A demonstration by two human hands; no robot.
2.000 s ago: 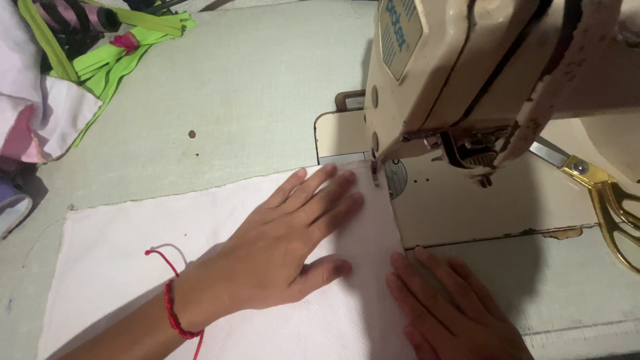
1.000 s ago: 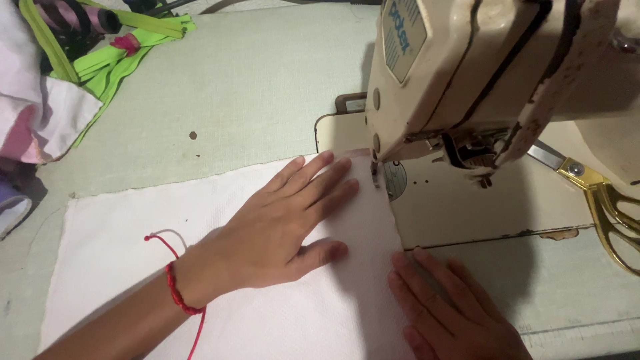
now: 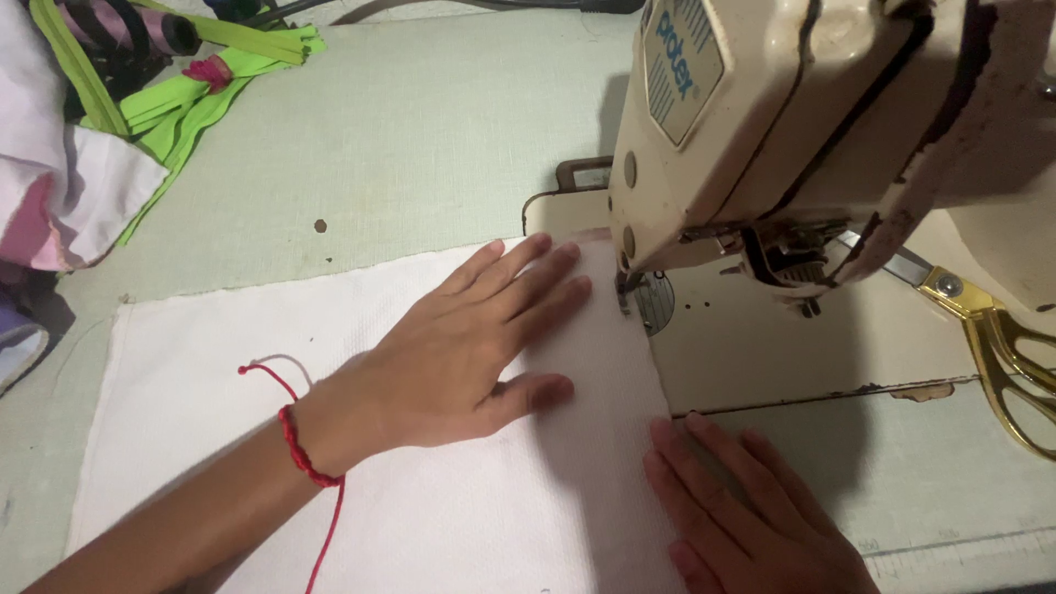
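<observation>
A white fabric piece (image 3: 462, 511) lies over the table and the bed of a Protex sewing machine (image 3: 734, 107). Its right edge runs under the presser foot (image 3: 627, 289), beside the round needle plate (image 3: 656, 304). My left hand (image 3: 462, 355), with a red cord bracelet (image 3: 301, 450) at the wrist, rests flat on the cloth, fingers spread and pointing toward the foot. Nearer to me, my right hand (image 3: 742, 503) lies palm down at the fabric's right edge, its fingertips touching the edge. Neither hand grips anything.
Gold-handled scissors (image 3: 978, 318) lie on the machine bed at right, their blades partly hidden behind the machine's parts. Green zippers or fabric strips (image 3: 177, 103), a thread spool (image 3: 140, 29) and white and pink cloth (image 3: 74, 181) are piled at the upper left. A printed measuring scale (image 3: 965, 557) runs along the near edge.
Between the oldest frame and the middle one, the fabric's far edge and my left hand shifted slightly away from me. My right hand has stayed at the right edge.
</observation>
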